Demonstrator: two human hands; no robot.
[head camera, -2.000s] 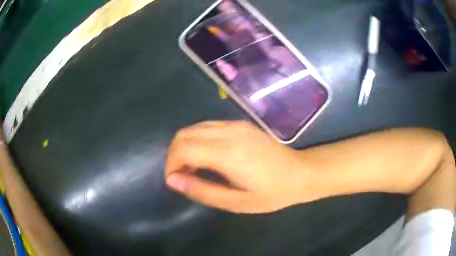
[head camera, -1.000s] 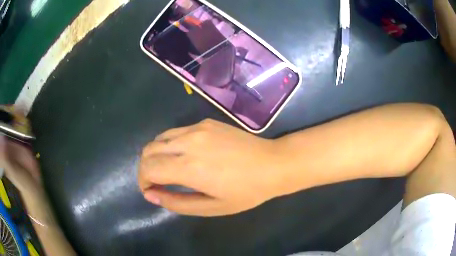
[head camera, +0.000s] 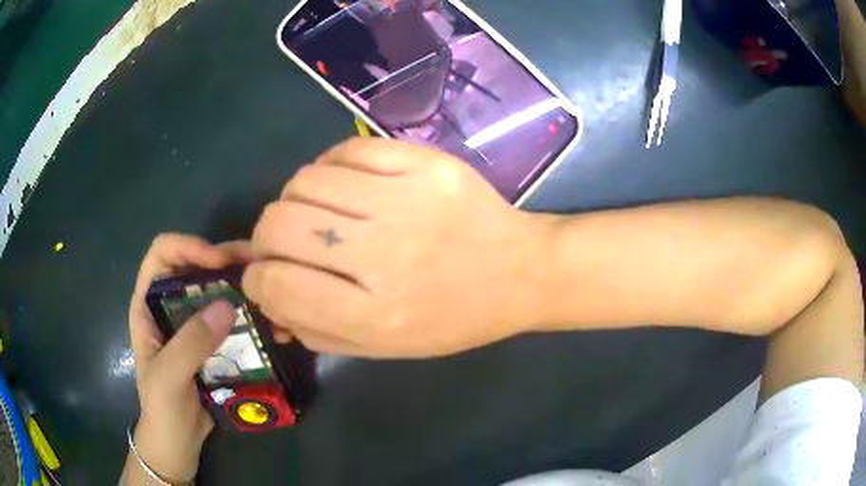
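Note:
My left hand (head camera: 171, 356) holds an open phone unit (head camera: 242, 356) over the black mat, with its thumb on the green board. The unit has a black frame, a silvery area and a red end (head camera: 281, 414) with a round gold disc that points toward me. My right hand (head camera: 399, 247) is bent over the unit's upper right side. Its fingertips are hidden behind the hand and the unit's edge, so I cannot tell whether it holds a small part.
A lit smartphone (head camera: 427, 76) lies on the black mat (head camera: 532, 408) beyond my right hand. Forked tweezers (head camera: 665, 81) lie at the upper right, near a dark blue box (head camera: 788, 43). A blue and yellow fan edge (head camera: 28, 437) shows at lower left.
My left hand has come in from the left edge with the phone unit. My right hand has moved up and now meets the unit, overlapping the smartphone's near edge in view.

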